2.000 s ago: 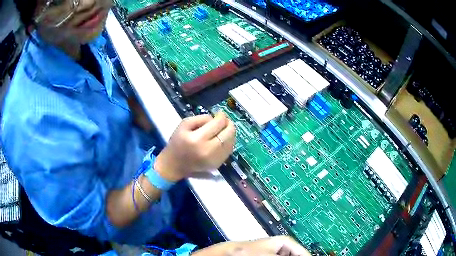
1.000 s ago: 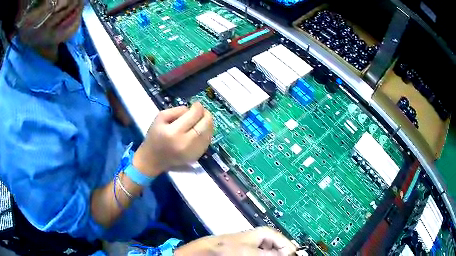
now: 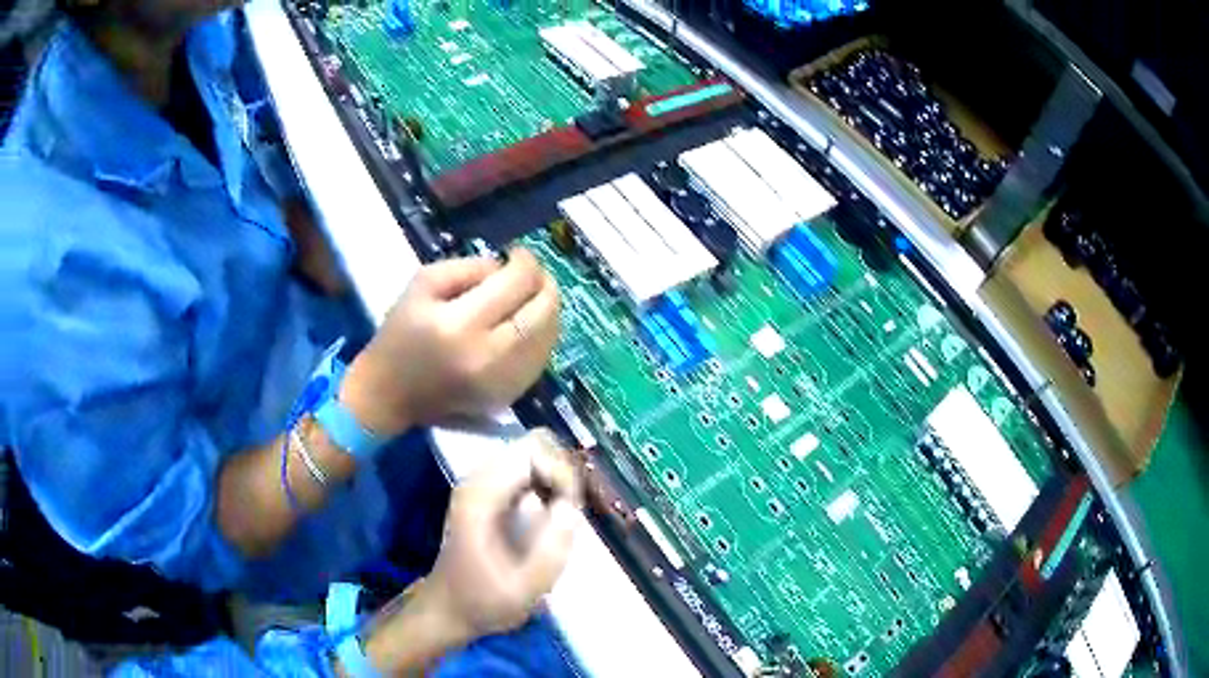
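My left hand (image 3: 511,530) comes in from the lower left, blurred, with curled fingers over the white rail (image 3: 583,583). A small pale spot shows between its fingers; I cannot tell whether it is a held part or a fingernail. My right hand is not in view. Beside the fingers lies a large green circuit board (image 3: 743,464) in a black carrier (image 3: 630,510). The board bears long white blocks (image 3: 636,239), blue blocks (image 3: 676,331) and black round parts (image 3: 690,205). A third white block (image 3: 981,457) sits near its far right side.
A neighbouring worker (image 3: 106,331) in a blue coat is at the left; that worker's hand (image 3: 464,331) is pinched over the board's near edge. Red-brown crossbars (image 3: 517,162) lie between boards. Cartons (image 3: 1140,397) of black round parts and blue parts (image 3: 802,11) stand beyond the far rail.
My left hand has moved up and left from the bottom edge, away from the board's near edge to over the rail. The neighbour's face has left the picture; that worker's hand stays pinched.
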